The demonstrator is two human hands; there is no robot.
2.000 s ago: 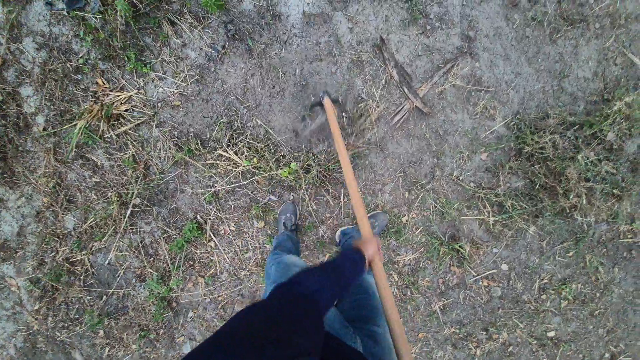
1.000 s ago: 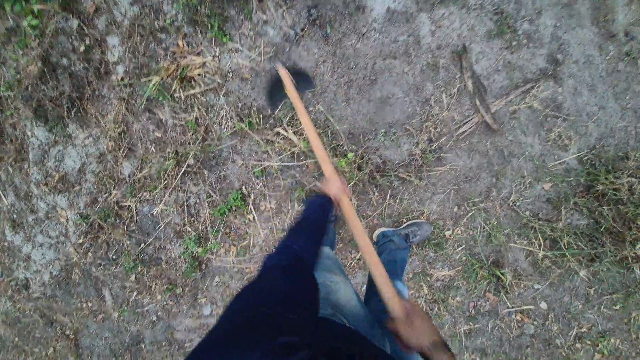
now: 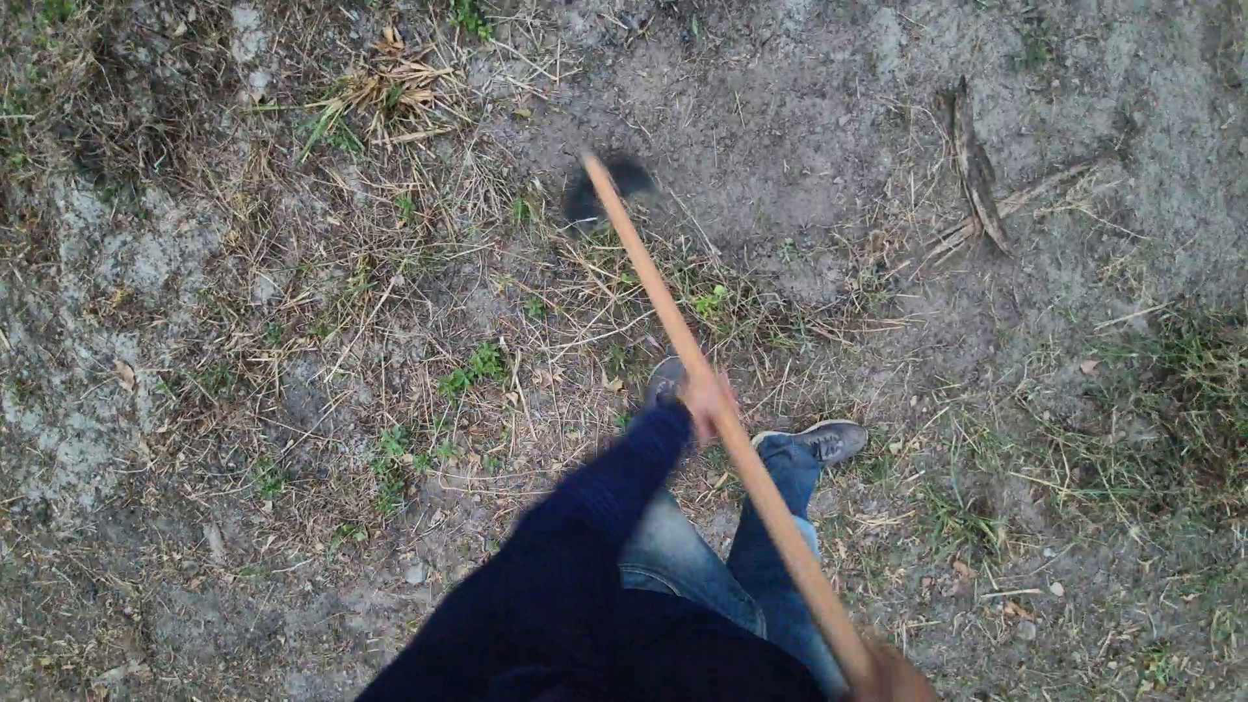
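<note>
A long wooden handle [image 3: 673,317] runs slantwise from the upper middle down to the bottom edge; it belongs to a hoe. The hoe's dark metal blade [image 3: 585,205] is blurred and lies over dry grass and soil. My left hand [image 3: 709,402], at the end of a dark blue sleeve, is closed around the handle near its middle. Near the handle's lower end, my right hand [image 3: 889,678] grips it, partly cut off by the bottom edge and blurred.
My shoes [image 3: 837,441] stand on bare soil mixed with dry stalks. Pieces of dry wood [image 3: 975,171] lie at the upper right. A tuft of straw [image 3: 414,93] is at the upper left, small green weeds [image 3: 475,370] left of my feet, and grass [image 3: 1194,409] grows at the right.
Compared with one second ago, my left hand is lower along the handle, closer to my feet. My right hand, not visible two seconds ago, shows at the handle's lower end in both later frames.
</note>
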